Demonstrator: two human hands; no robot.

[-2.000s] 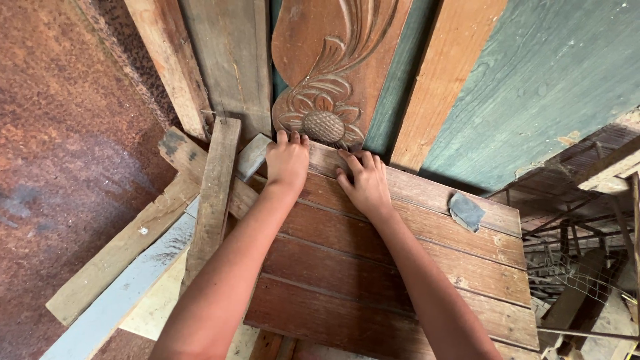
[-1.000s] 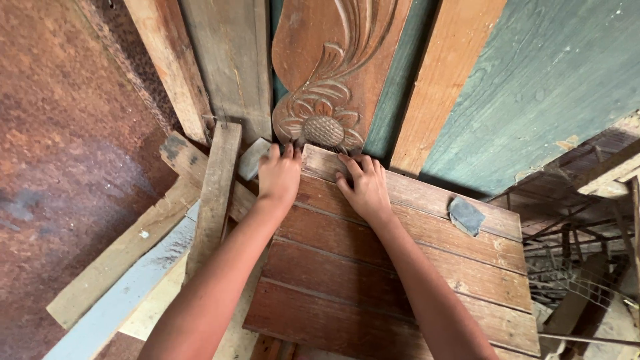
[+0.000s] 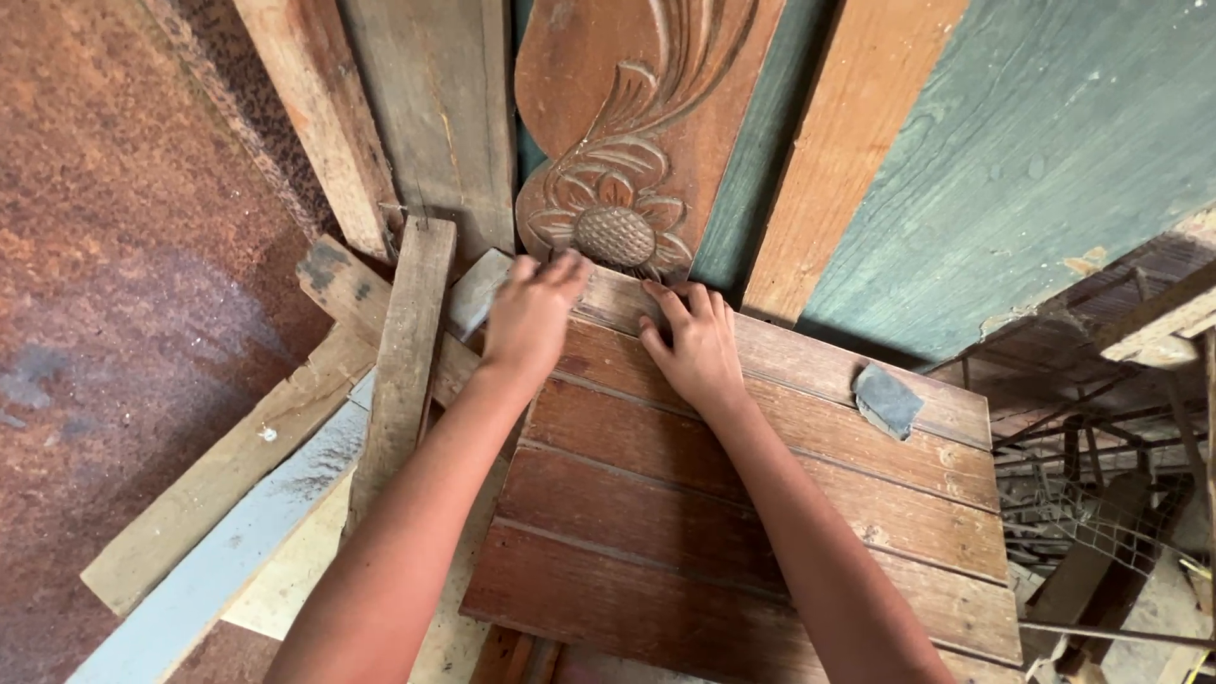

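A brown slatted wooden panel (image 3: 655, 475) lies beneath my forearms. Over its upper left corner is my left hand (image 3: 534, 318), slightly blurred, with its fingertips near the base of a carved wooden board (image 3: 655, 142) that has flower and leaf relief. My right hand (image 3: 698, 342) rests on the panel's top slat, fingers bent over the far edge where the carved board meets it. Whether either hand has something under its fingers is hidden. A torn grey piece of sandpaper or similar sheet (image 3: 887, 401) lies on the right part of the panel.
Loose wooden battens (image 3: 404, 361) and a pale blue strip (image 3: 237, 541) lean at the left beside a rusty metal sheet (image 3: 114, 285). Behind are an upright orange-brown plank (image 3: 845, 142) and a green-blue painted board (image 3: 1045, 161). Wire mesh and scrap (image 3: 1111, 522) fill the right.
My left hand has shifted slightly along the far edge of the panel. My right hand stays in about the same place.
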